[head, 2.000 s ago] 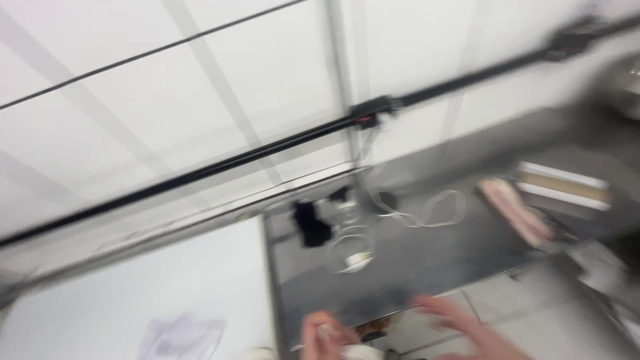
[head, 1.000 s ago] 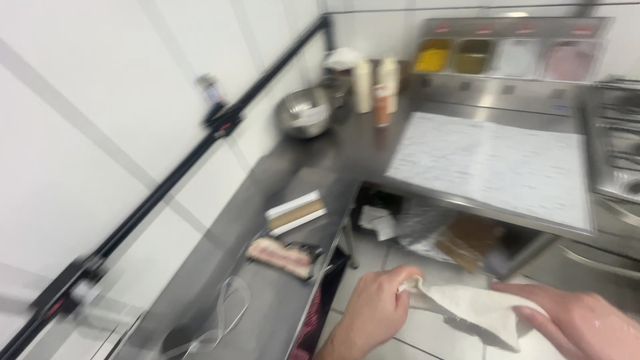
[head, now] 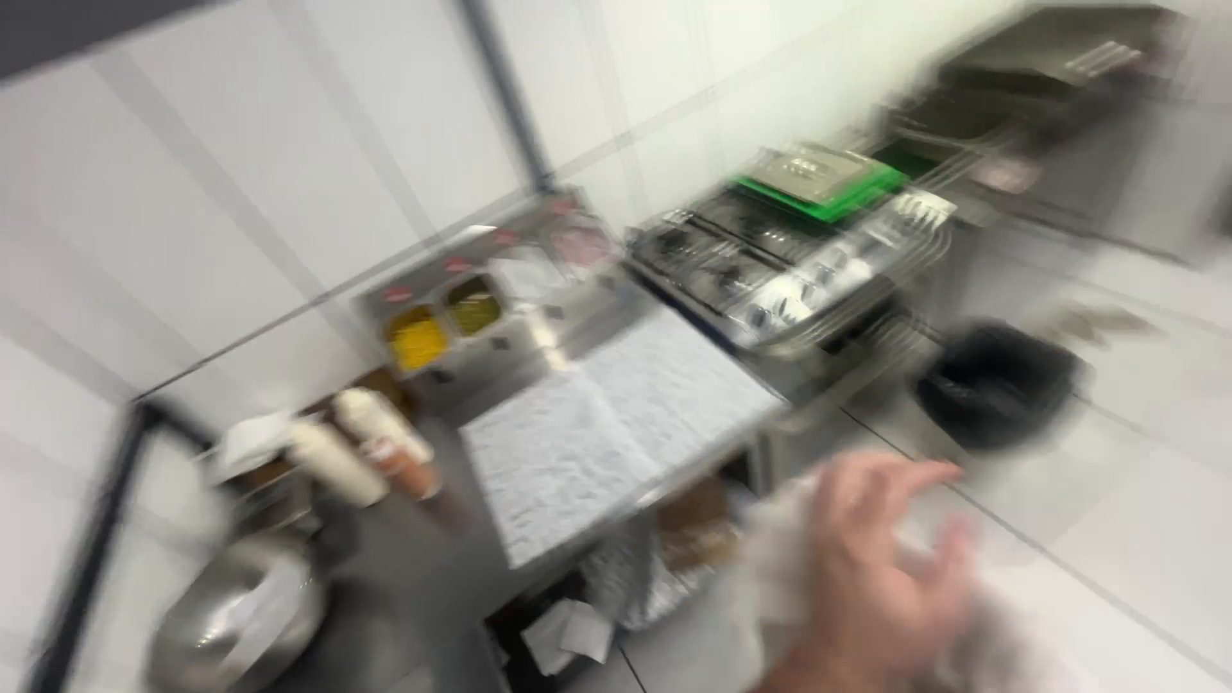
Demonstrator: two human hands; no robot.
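My left hand (head: 881,568) is at the lower right, blurred, its fingers curved and its thumb apart from them. A pale, soft sheet, perhaps dough (head: 782,549), shows dimly beside and behind this hand; blur hides whether the fingers hold it. I cannot make out my right hand. Beyond the hand to the left lies a white marbled work surface (head: 616,414), with a steel topping rail (head: 525,332) behind it. The rail's inset pans hold yellow (head: 417,339), olive-green (head: 474,305), white and pink (head: 580,244) food.
A steel bowl (head: 241,616) and squeeze bottles (head: 337,462) stand on the left counter. A gas stove (head: 731,260) bears a green-edged board (head: 828,188). A black bin (head: 1001,385) is on the tiled floor, and a bag (head: 635,577) sits under the work surface.
The view has swung far to the right, from the left counter to the stove and bin. One second ago both hands held the pale sheet; now only one hand shows clearly.
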